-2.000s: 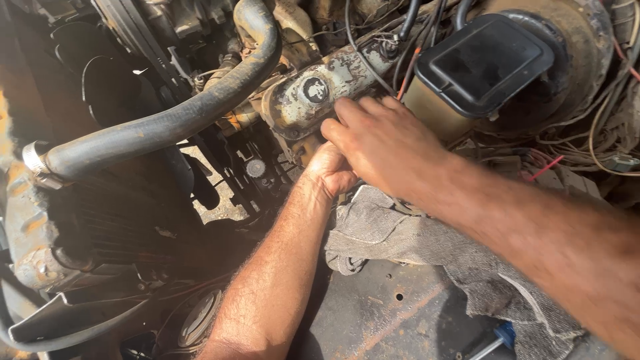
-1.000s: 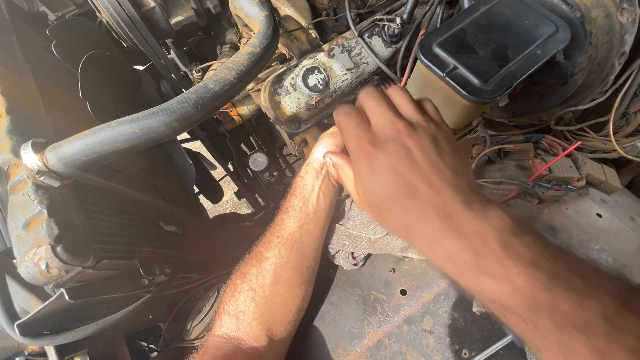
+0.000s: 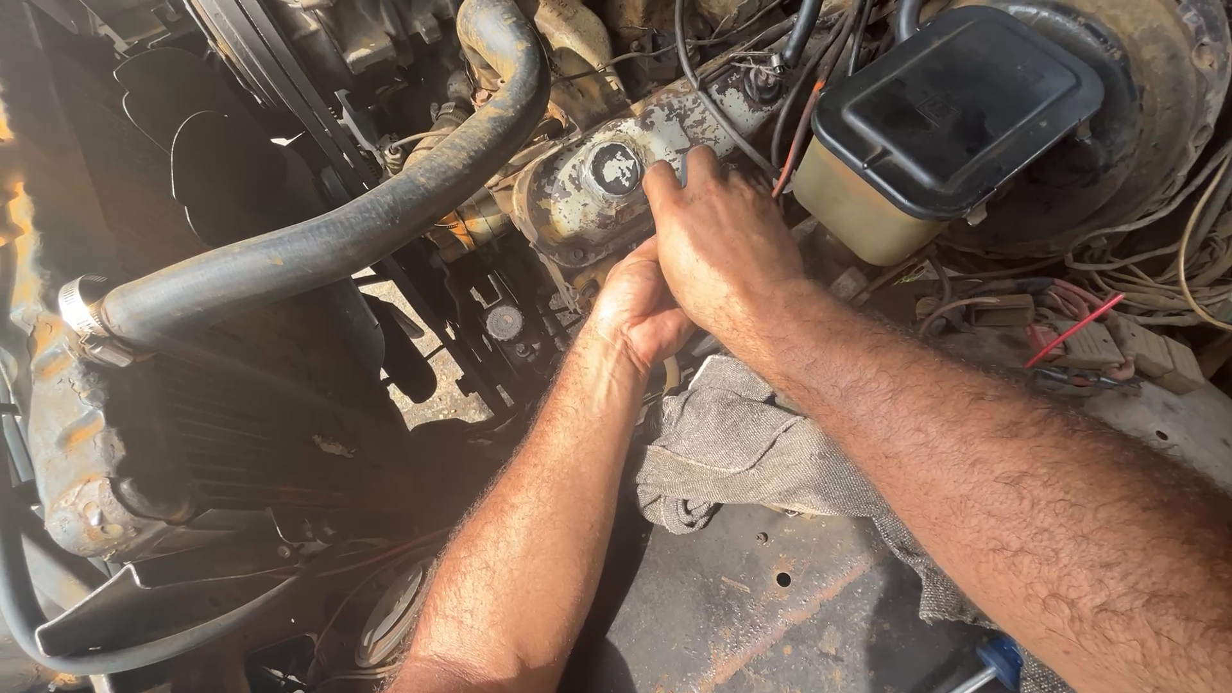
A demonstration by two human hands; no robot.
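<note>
Both my hands are together beside the engine's valve cover [image 3: 674, 125], whose light paint is flaking around a round filler cap [image 3: 615, 169]. My left hand [image 3: 640, 303] lies palm up with curled fingers, their tips hidden under the other hand. Over it bends my right hand [image 3: 722, 231], back up, two knuckles raised near the cover's edge. Whatever the fingers touch or hold is hidden. A grey cloth [image 3: 760, 448] lies crumpled under the right forearm, on the rusty inner fender panel [image 3: 770, 597].
A thick radiator hose [image 3: 318, 255] with a metal clamp [image 3: 89, 320] crosses the left side above the radiator [image 3: 250, 414]. The brake fluid reservoir [image 3: 953, 115] has a black lid. Loose wires [image 3: 1073, 330] lie at the right. A blue-handled tool [image 3: 999, 662] is at the bottom.
My right hand has shifted up toward the valve cover from its place over the left wrist one second ago, showing more of the left palm.
</note>
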